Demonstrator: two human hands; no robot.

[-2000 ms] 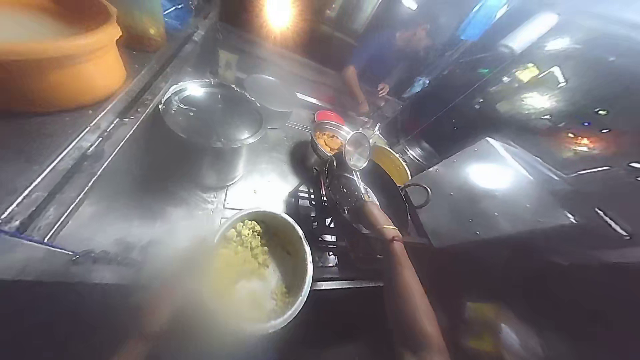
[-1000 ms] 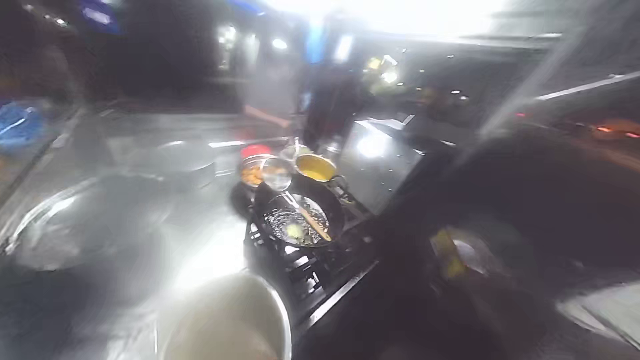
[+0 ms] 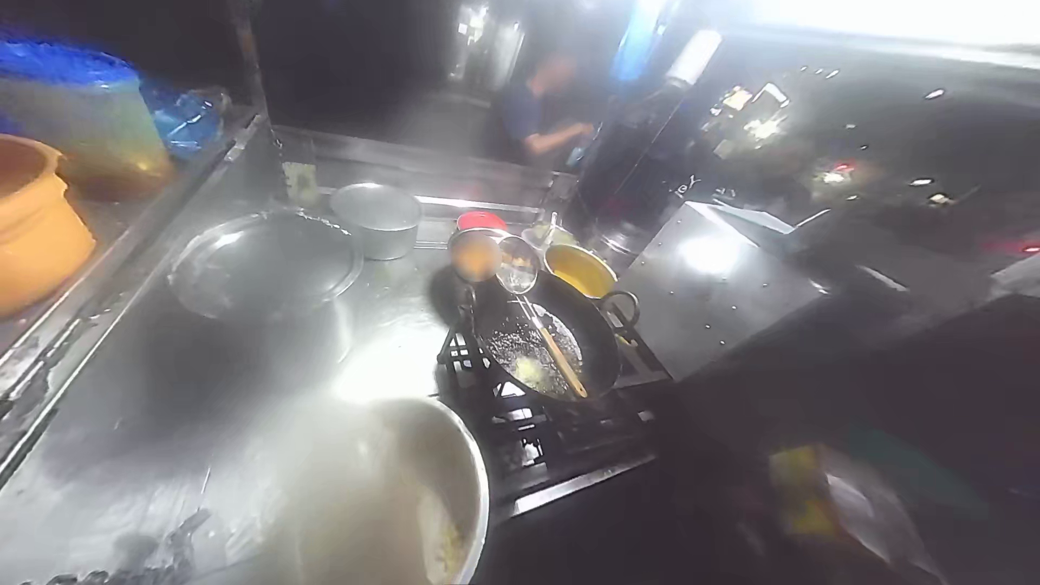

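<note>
Neither of my hands shows in the head view. A dark wok (image 3: pixel 597 345) sits on a black gas stove (image 3: pixel 561 439), with bubbling oil and a pale yellow piece (image 3: pixel 530 372) in it. A wire strainer (image 3: pixel 518 264) lies across the wok's far rim, its wooden handle (image 3: pixel 559 357) reaching over the oil. Behind the wok are a container of orange food (image 3: pixel 475 256) and a bowl of yellow liquid (image 3: pixel 581 270). At the bottom, a large pale pot (image 3: pixel 479 487) holds yellowish remains along its inner wall; much of it is blurred.
A lidded steel pot (image 3: pixel 264 264) and a smaller pot (image 3: pixel 376 219) stand on the metal counter at left. An orange pot (image 3: pixel 36 227) and a blue-topped container (image 3: pixel 81 114) are on the left ledge. A metal box (image 3: pixel 711 280) flanks the wok. A person (image 3: pixel 540 110) is beyond.
Two seconds ago one of my hands was over the wok by the strainer, with a blurred hand at the large pot; neither shows now. The view has swung about.
</note>
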